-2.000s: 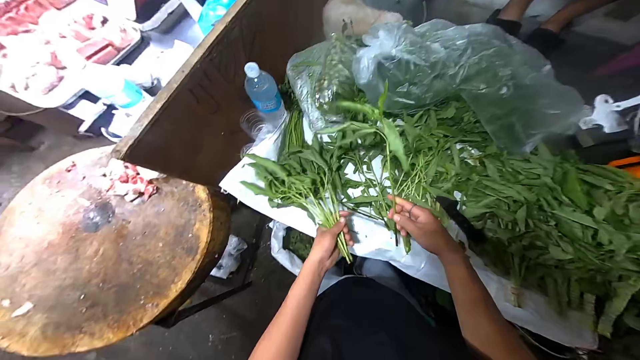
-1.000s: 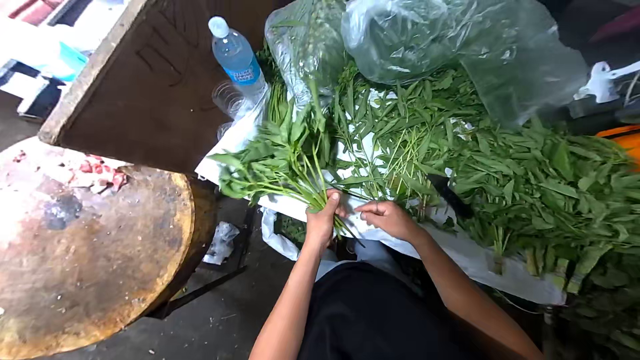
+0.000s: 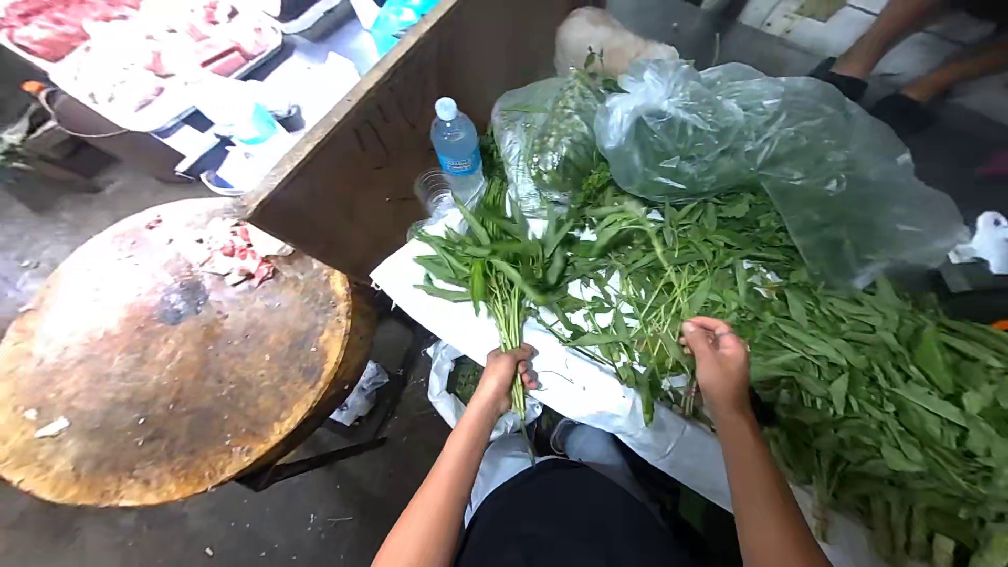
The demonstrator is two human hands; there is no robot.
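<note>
My left hand (image 3: 508, 376) is closed around the stems of a bunch of leafy greens (image 3: 508, 287), whose leaves fan out away from me over the white sheet (image 3: 571, 386). To its right, my right hand (image 3: 715, 346) is over loose leafy stems (image 3: 654, 291), its thumb and forefinger close together. Whether a stem is pinched between them cannot be told. A large heap of the same greens (image 3: 882, 386) covers the right side of the sheet.
A water bottle (image 3: 457, 146) and clear plastic cups (image 3: 431, 193) stand by a wooden board (image 3: 354, 150). Plastic bags (image 3: 693, 134) lie behind the greens. At left are a round chopping block (image 3: 173, 346) with meat scraps (image 3: 240, 256) and trays of meat (image 3: 157, 55). A person's feet (image 3: 874, 87) show top right.
My hands, close together a second ago, are now well apart; the right has moved off to the right over the loose stems. The left still holds the bunch.
</note>
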